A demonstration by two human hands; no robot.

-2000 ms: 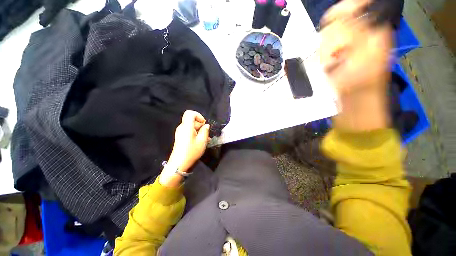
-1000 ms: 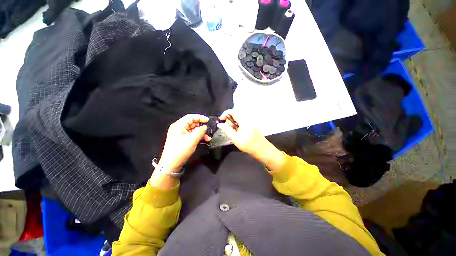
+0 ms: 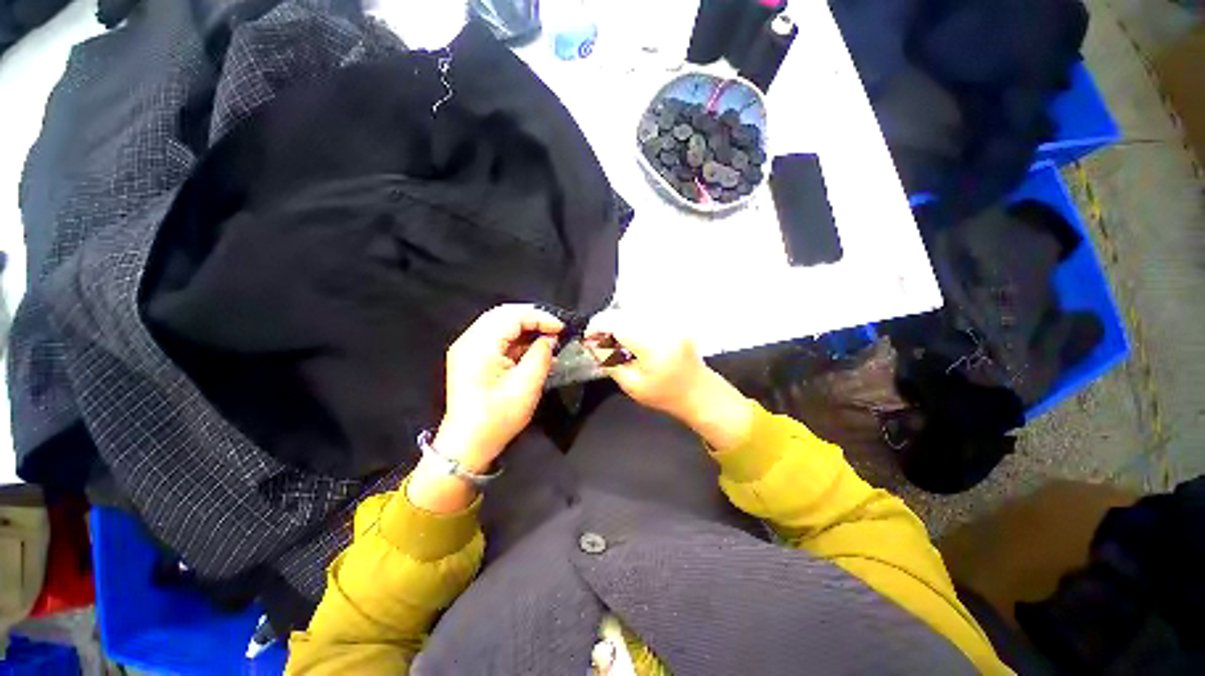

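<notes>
A large dark garment point(image 3: 357, 225) lies heaped on the left of the table, plain black on top and finely checked at the side. My left hand point(image 3: 500, 376) pinches the dark garment edge point(image 3: 568, 320) at the table's front edge. My right hand point(image 3: 661, 370) is just beside it, fingertips closed together near the pinched edge. A small dark reddish-brown thing, possibly snips, shows in the right fingers. No needle or thread can be made out between the hands. A white loose thread point(image 3: 443, 85) lies on the black cloth.
A bowl point(image 3: 645, 155) of dark buttons stands beyond my hands, with a smartphone point(image 3: 807, 209) to its right. Dark thread cones point(image 3: 760, 53), a small bottle point(image 3: 574, 32) and greyish plastic point(image 3: 509, 16) are behind. Blue crates point(image 3: 1099, 317) with dark garments stand at right.
My right hand came from far out at the right to beside my left hand and has stayed there. My left hand still pinches the edge. The view has shifted slightly.
</notes>
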